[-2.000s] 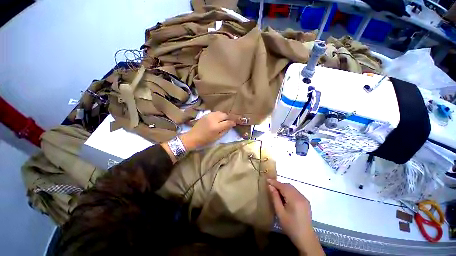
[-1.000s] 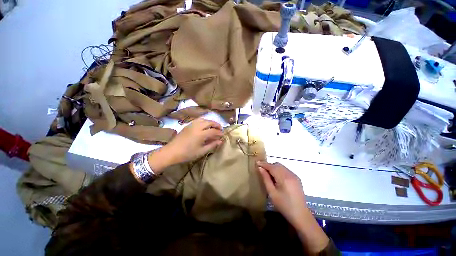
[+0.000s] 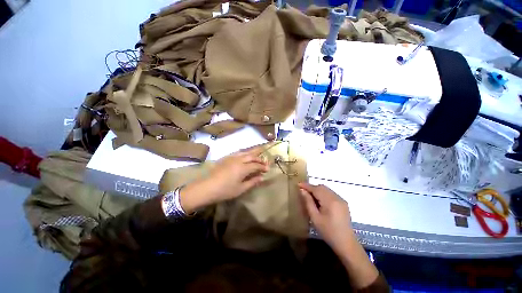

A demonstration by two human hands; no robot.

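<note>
A tan-brown garment piece lies from the table's front edge over my lap, its upper edge close to the needle area of the white sewing machine. Dark thin cord loops lie on the cloth near that edge. My left hand, with a patterned band at the wrist, holds the cloth at the upper left, fingers bent over it. My right hand pinches the right edge of the cloth between thumb and fingers. Whether the cloth lies under the presser foot is hard to tell in the glare.
Brown cloth straps and a heap of brown pieces lie left of and behind the machine. Printed label tapes, a black band, scissors and brown swatches are at the right. Pale khaki cloth hangs at the left.
My left hand first moved down from the brown cloth beside the needle onto the garment piece. Since then a flap of cloth has spread left beneath it. My right hand remains at the right edge.
</note>
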